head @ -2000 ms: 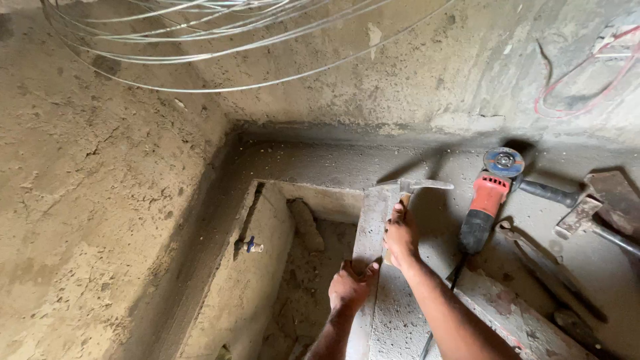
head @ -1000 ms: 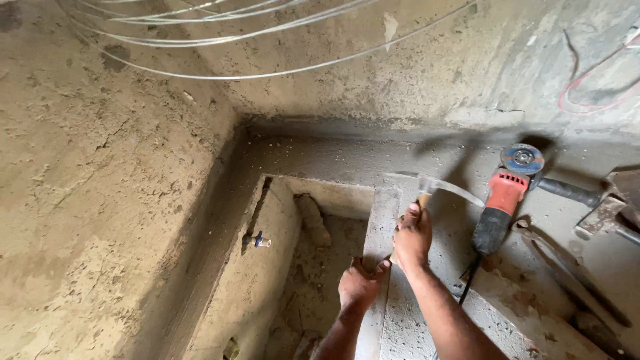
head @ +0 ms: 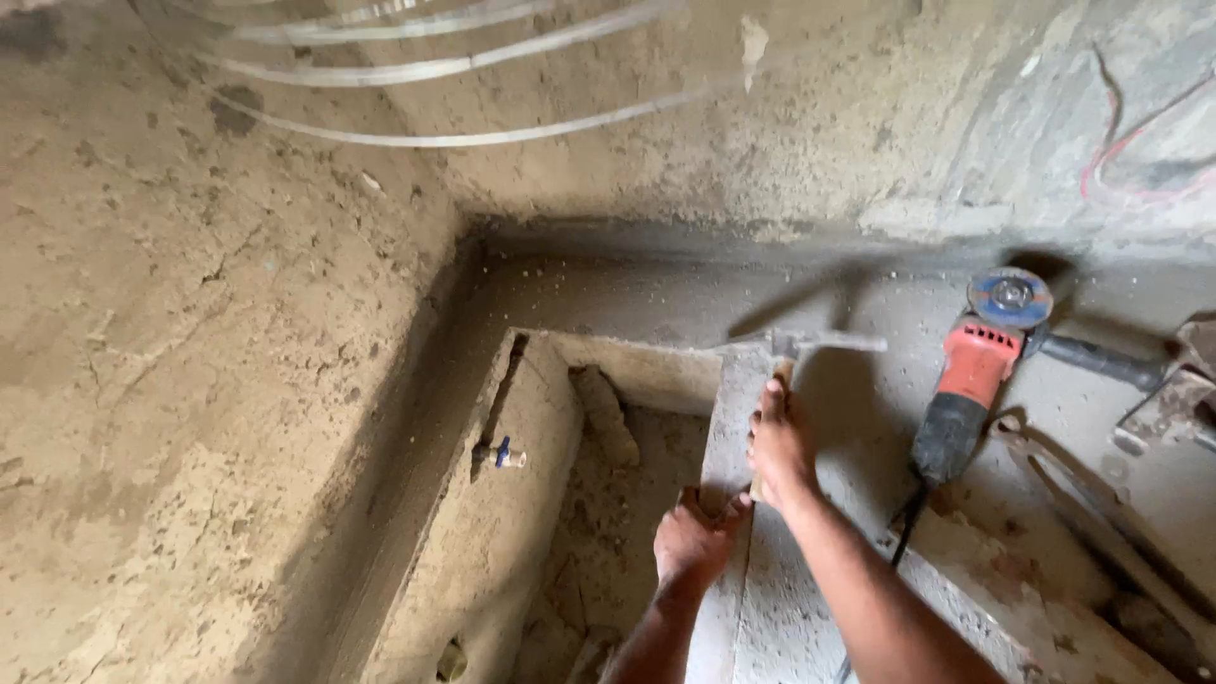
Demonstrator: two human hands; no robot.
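My right hand (head: 781, 442) is closed around the wooden handle of a pick-headed hammer (head: 785, 344). The metal head lies across the far end of a grey slab (head: 727, 418), slightly blurred, its right point over the cement surface. Just left and nearer, my left hand (head: 698, 537) grips the left edge of the slab, beside the lower end of the handle; whether it holds something small is hidden. Left of both hands a rectangular pit opens, with a blue-handled valve (head: 503, 453) on its left wall (head: 532, 494).
An angle grinder (head: 974, 366) with a disc and cable lies right of my hands. Farther right are long-handled tongs (head: 1092, 513) and another hammer-like tool (head: 1164, 408). Wire loops (head: 456, 66) hang at upper left. A red wire (head: 1102, 171) is by the back wall.
The hammer's head has shifted and tilted between frames, its handle staying in my right hand. My left hand stays at the slab's edge. The view has shifted slightly.
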